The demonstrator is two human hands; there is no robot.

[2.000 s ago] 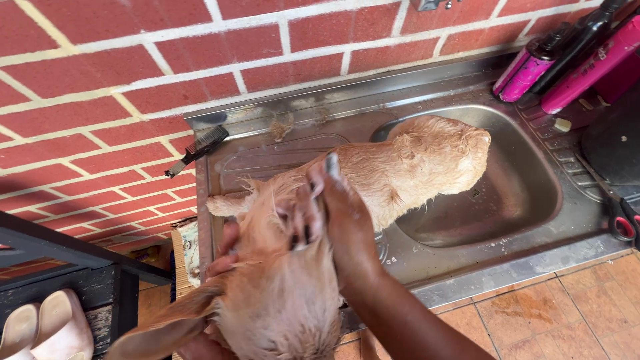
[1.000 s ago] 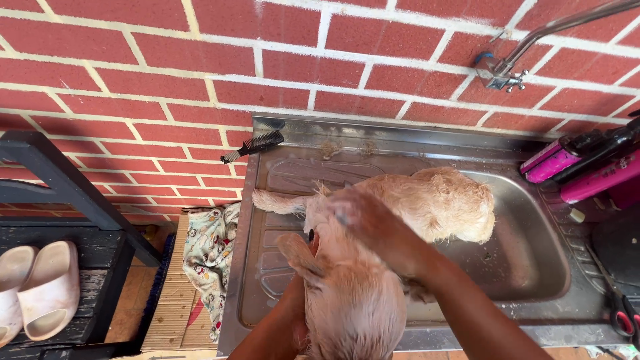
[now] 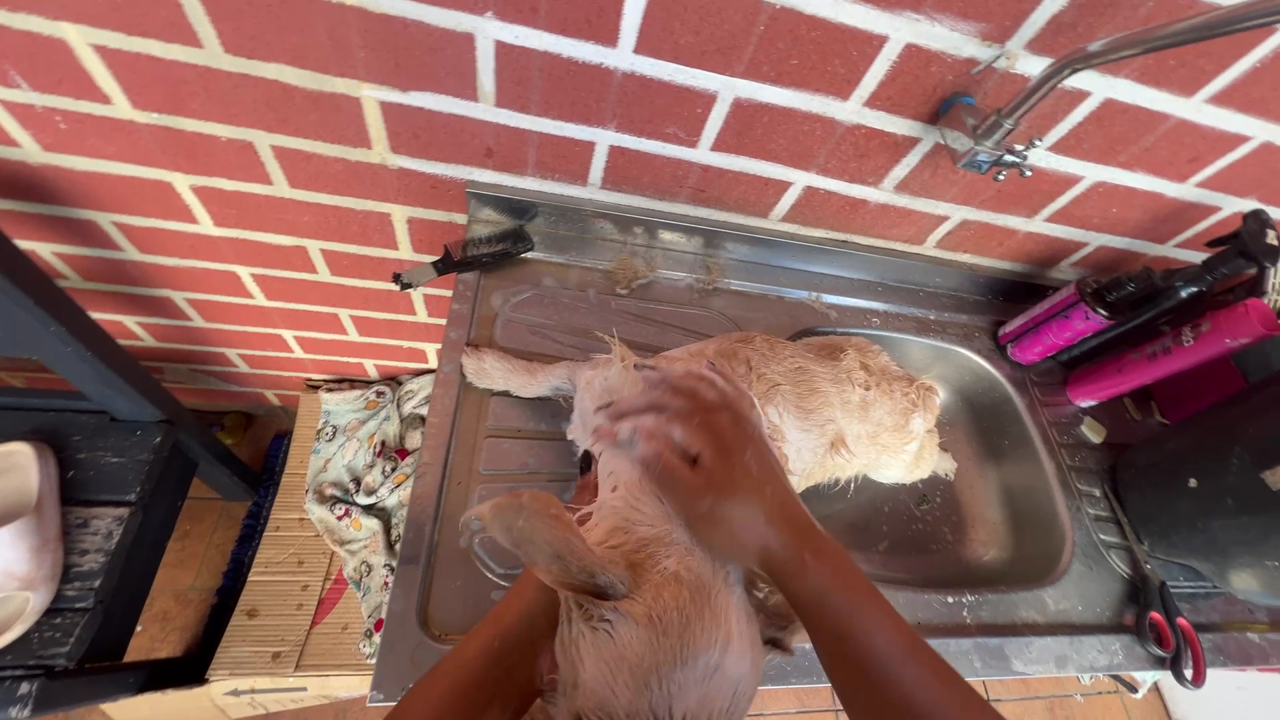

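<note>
A wet, tan-coated dog [image 3: 650,610] lies across a stainless steel sink unit [image 3: 900,615], its hindquarters over the basin [image 3: 1000,500] and its head nearest me. My right hand [image 3: 690,450] rests flat on the fur, fingers spread and blurred, with suds on them. Most of my left hand [image 3: 583,495] is hidden under the dog's head and neck; only a bit of it shows beside the muzzle, so its grip is unclear. A black brush [image 3: 467,256] lies at the sink's back left corner, bristles up, with fur clumps [image 3: 632,272] nearby.
A metal faucet [image 3: 985,140] juts from the brick wall. Pink and black bottles [image 3: 1055,322], a dark bucket [image 3: 1210,500] and red-handled scissors [image 3: 1165,620] are on the right. On the left are a patterned cloth [image 3: 365,490] on cardboard [image 3: 270,580] and a black rack with slippers [image 3: 25,540].
My right hand has moved along the dog's fur, toward its head end. The dog's head has turned somewhat since the earliest frame. The view has shifted, and the faucet now shows more fully.
</note>
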